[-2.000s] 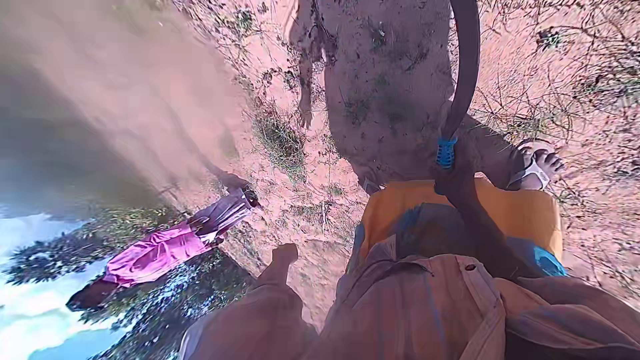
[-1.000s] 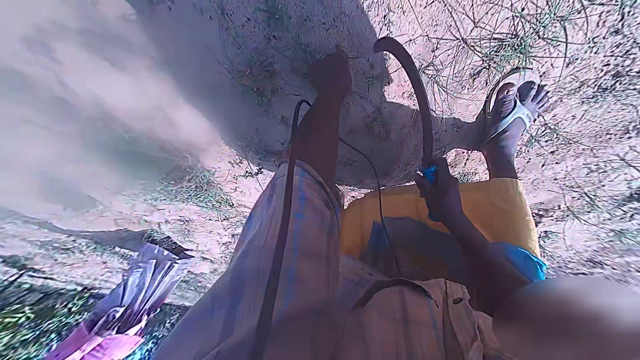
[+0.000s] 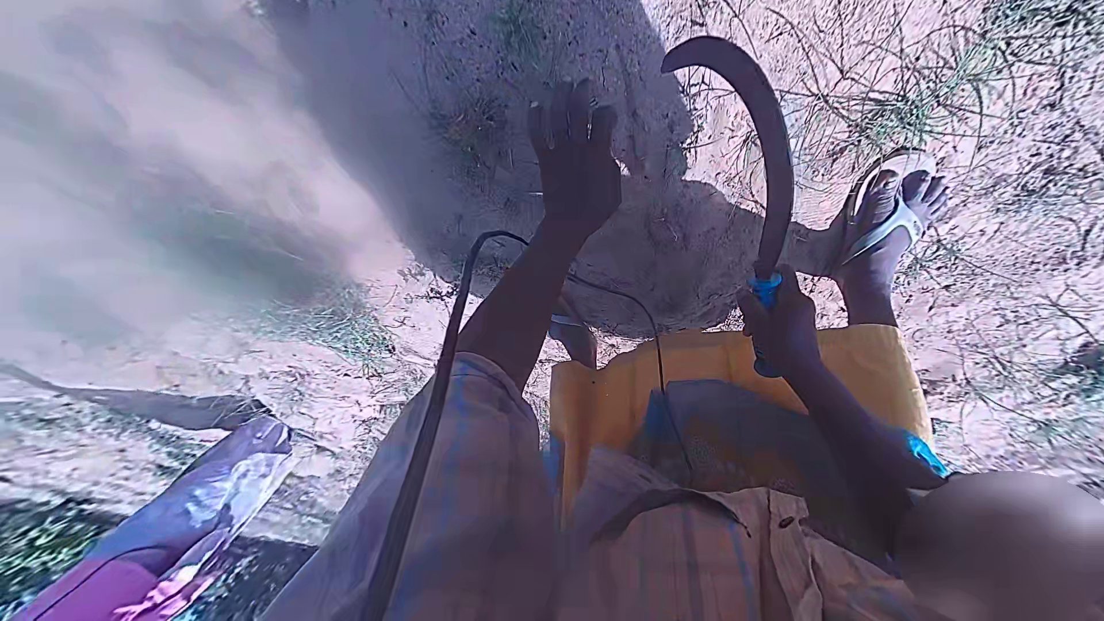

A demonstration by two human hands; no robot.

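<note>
My left hand (image 3: pixel 576 164) reaches out over shaded soil in the upper middle of the head view, fingers apart and holding nothing. To its right, my right hand (image 3: pixel 787 321) is closed around the blue handle of a sickle (image 3: pixel 772 142). The dark curved blade points away from me, and its tip bends left toward the left hand. A dark cord (image 3: pixel 440 388) passes over my left forearm and loops down to my shirt front (image 3: pixel 690 552). Beneath the right forearm lies a yellow cloth or sack (image 3: pixel 871 362) with a blue and grey patch, at my waist.
A sandalled foot (image 3: pixel 888 216) stands on sandy soil at right; part of another foot (image 3: pixel 576 336) shows below the left hand. Dry grass (image 3: pixel 914 112) grows at upper right. At lower left is another person in pink and grey clothing (image 3: pixel 190 509). A blurred rounded shape covers the lower right corner.
My left arm has extended forward, and its hand has gone from closed-looking to fingers spread. The sickle stays in my right hand. The view has turned, and less of the other person shows.
</note>
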